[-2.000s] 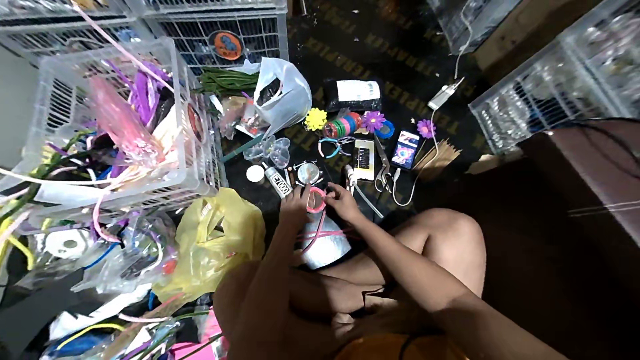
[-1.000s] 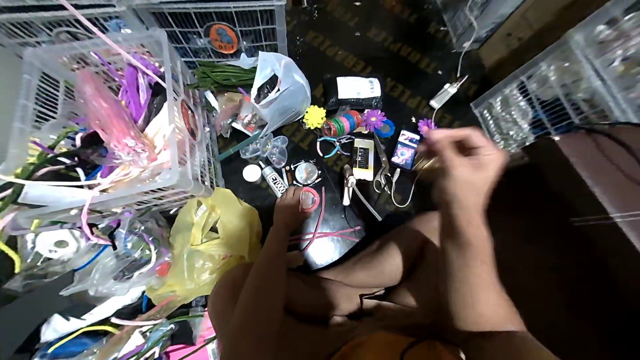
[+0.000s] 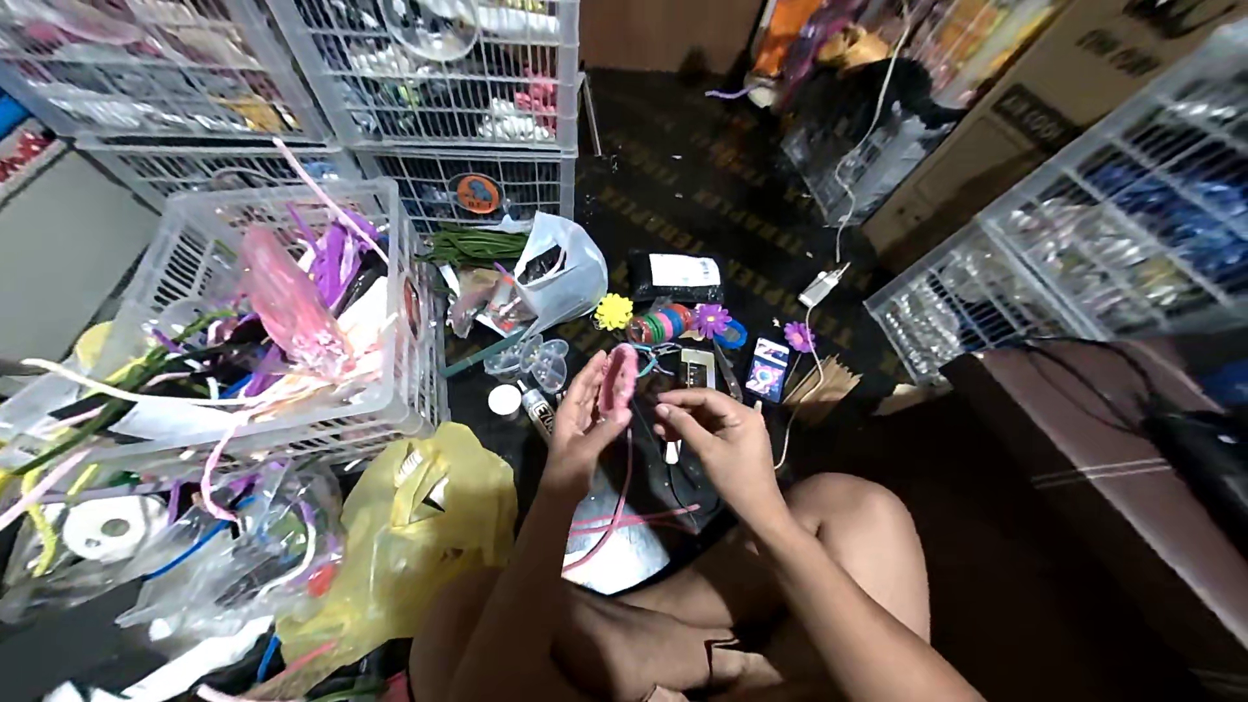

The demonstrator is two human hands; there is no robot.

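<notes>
My left hand [image 3: 585, 419] holds a round pink ring wound with pipe cleaner [image 3: 619, 378], tilted up on its edge between thumb and fingers. Just right of it is my right hand [image 3: 717, 439], thumb and fingertips nearly together; whether they grip something thin cannot be made out. A pink strand [image 3: 627, 487] hangs from near the ring. Below, more pink pipe cleaners [image 3: 648, 520] lie across a shiny light sheet [image 3: 624, 558]. Beyond the hands are a yellow flower [image 3: 613, 312], purple flowers [image 3: 711, 320] and rolls of coloured tape [image 3: 665, 323].
A crate of pipe cleaners [image 3: 414, 361] and a yellow plastic bag [image 3: 453, 517] stand left. A glue tube [image 3: 537, 409] and white lid [image 3: 504, 400] lie near my left hand. A phone [image 3: 768, 370], charger [image 3: 822, 285] and cable are right; wire-sided drawers [image 3: 1033, 224] stand beyond.
My right hand, out to the right near the phone one second ago, is back beside the ring. My left hand now holds the ring raised and tilted. The view has shifted.
</notes>
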